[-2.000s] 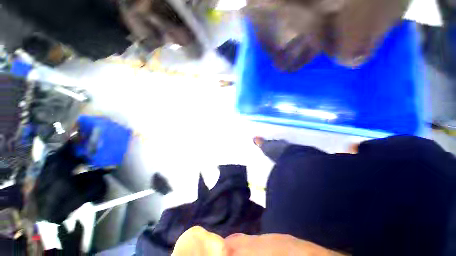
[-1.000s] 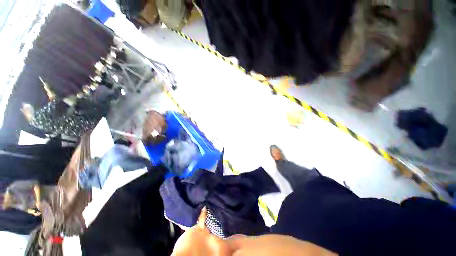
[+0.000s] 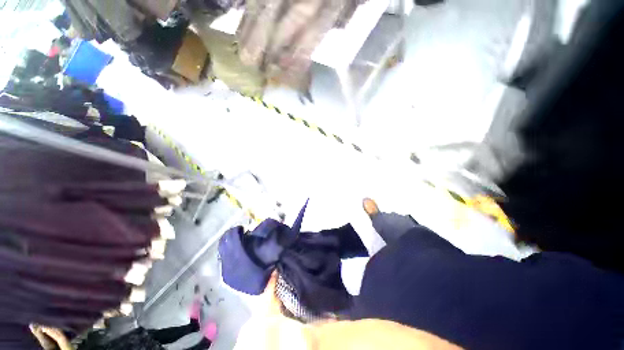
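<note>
A bunched navy garment [image 3: 311, 263] hangs at the lower middle, with a small black-and-white patterned patch of lining showing. My left hand [image 3: 277, 318] is at the bottom edge, blurred and overexposed, closed on the garment, with one finger lying up against the lining. My forearm runs from it along the bottom edge to the right. The garment is beside my navy-clothed leg, and one brown-tipped shoe shows on the pale floor. My right hand is not in view.
Dark maroon garments [image 3: 75, 225] with white tags hang at left. Yellow-black tape [image 3: 301, 122] crosses the floor. Brown garments [image 3: 287, 41] and a pale table stand above it. A large black mass [image 3: 575, 150] is at right. A blue crate [image 3: 87, 63] is top left. A person's hand [image 3: 51, 336] shows lower left.
The view has moved along the aisle. The nearby blue crates have left view, and the maroon rack is now close at left. My left hand still holds the navy garment.
</note>
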